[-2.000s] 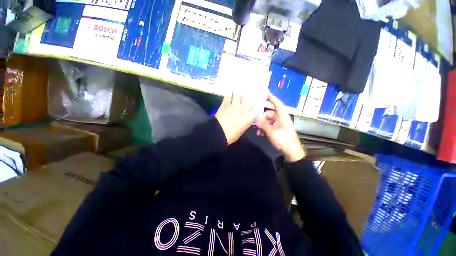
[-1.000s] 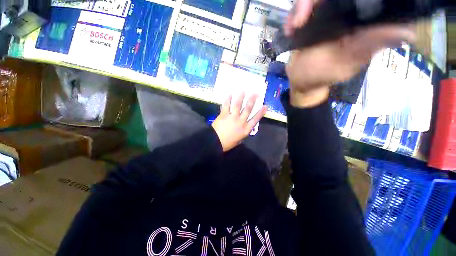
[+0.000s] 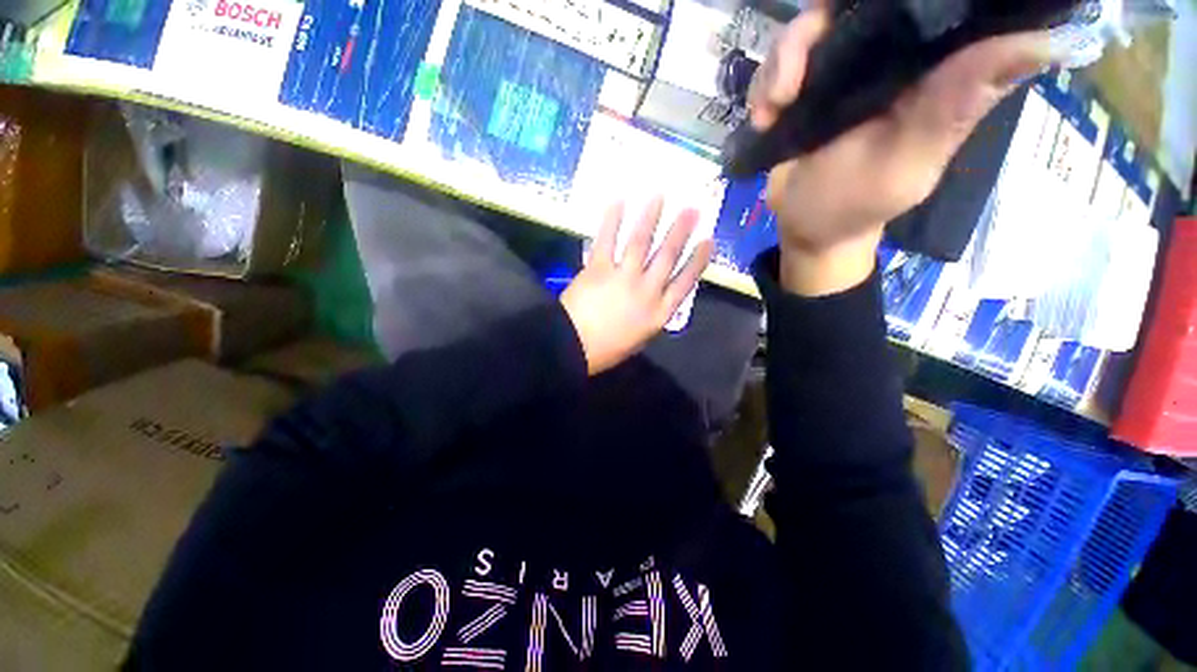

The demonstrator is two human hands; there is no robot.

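Note:
The white plastic housing (image 3: 680, 305) lies at the bench's front edge, washed out and mostly hidden under my left hand (image 3: 634, 289). My left hand rests flat on it with the fingers spread. My right hand (image 3: 873, 164) is raised over the bench, its fist closed around the black electric screwdriver (image 3: 840, 85). The screwdriver's tip points down and left, near the small feeder (image 3: 738, 82) at the bench centre. Whether the tip touches anything cannot be told.
The bench (image 3: 223, 121) carries blue-and-white BOSCH sheets. A dark sheet (image 3: 965, 197) and clear plastic bags (image 3: 1050, 269) lie right of my right hand. A red bin (image 3: 1155, 355) is at the right end, a blue basket (image 3: 1037, 512) below it. Cartons (image 3: 131, 460) stand at left.
My right hand has left the housing and taken hold of the screwdriver above the bench. My left hand has flattened with its fingers spread. The view has shifted slightly.

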